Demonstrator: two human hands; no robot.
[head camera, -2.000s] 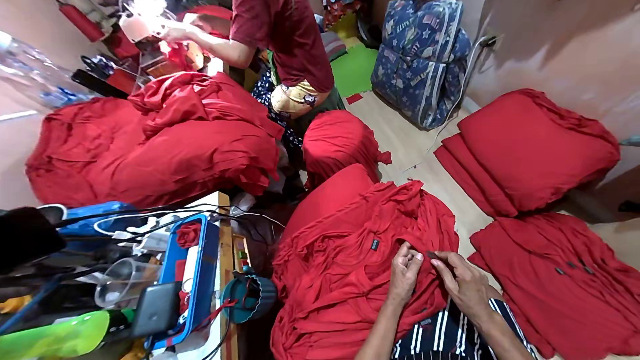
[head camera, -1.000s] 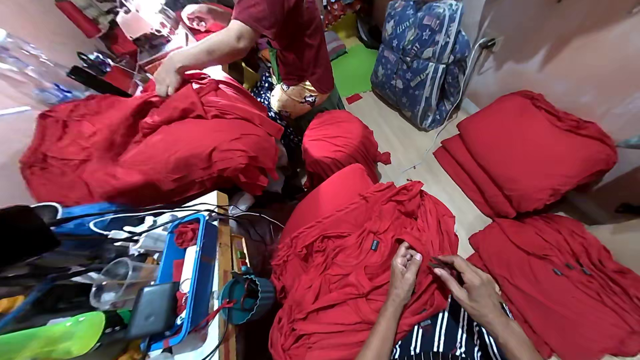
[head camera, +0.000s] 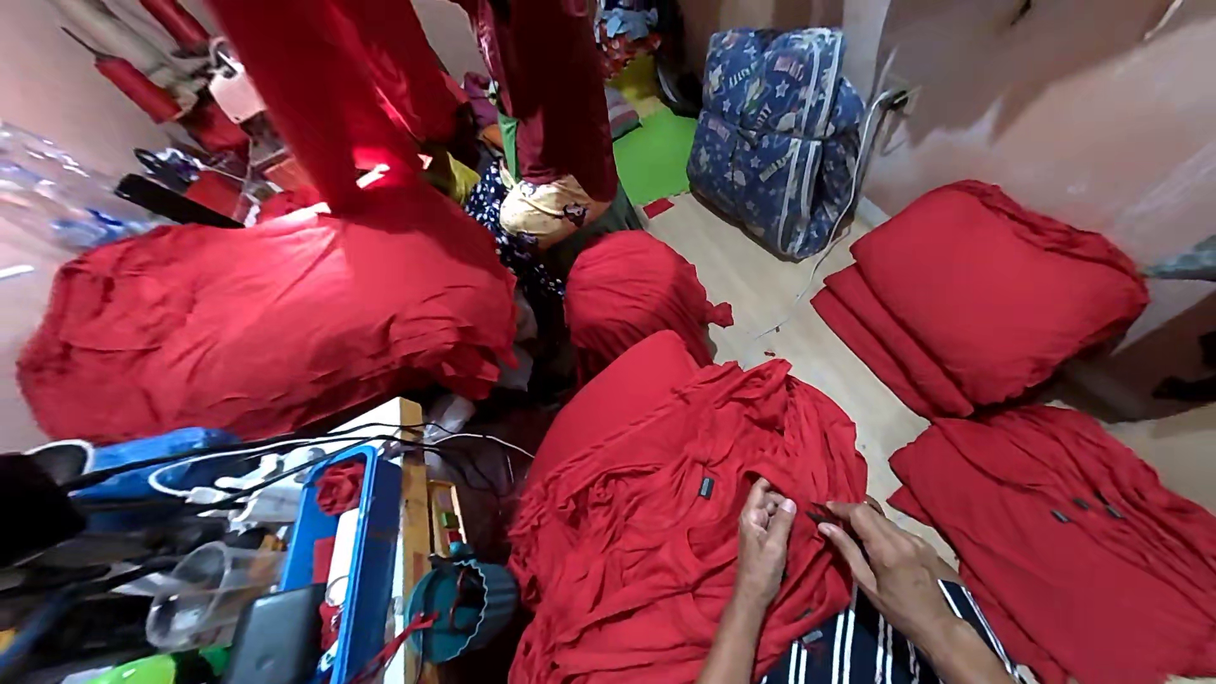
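Observation:
A heap of red fabric (head camera: 655, 532) lies over the lap, with a small dark label (head camera: 706, 487) on it. My left hand (head camera: 766, 532) rests on this fabric, its thumb and fingertips pinched together on what seems to be a bit of the cloth. Just to its right, my right hand (head camera: 879, 551) grips a small dark tool (head camera: 819, 517), too small to name, between thumb and fingers, its tip pointing toward the left hand. The two hands are apart. Striped dark cloth (head camera: 855, 646) shows beneath them.
Folded red fabric stacks (head camera: 997, 285) and a red pile with dark labels (head camera: 1054, 532) lie at right. At left are a blue tray (head camera: 369, 570), a teal container (head camera: 446, 608), cables and more red fabric (head camera: 275, 323). A co-worker (head camera: 560, 114) stands beyond; a patterned blue bag (head camera: 774, 142) leans by the wall.
The co-worker has lifted red fabric up from the far left pile, where one arm was reaching a second ago. My hands have stayed in nearly the same place.

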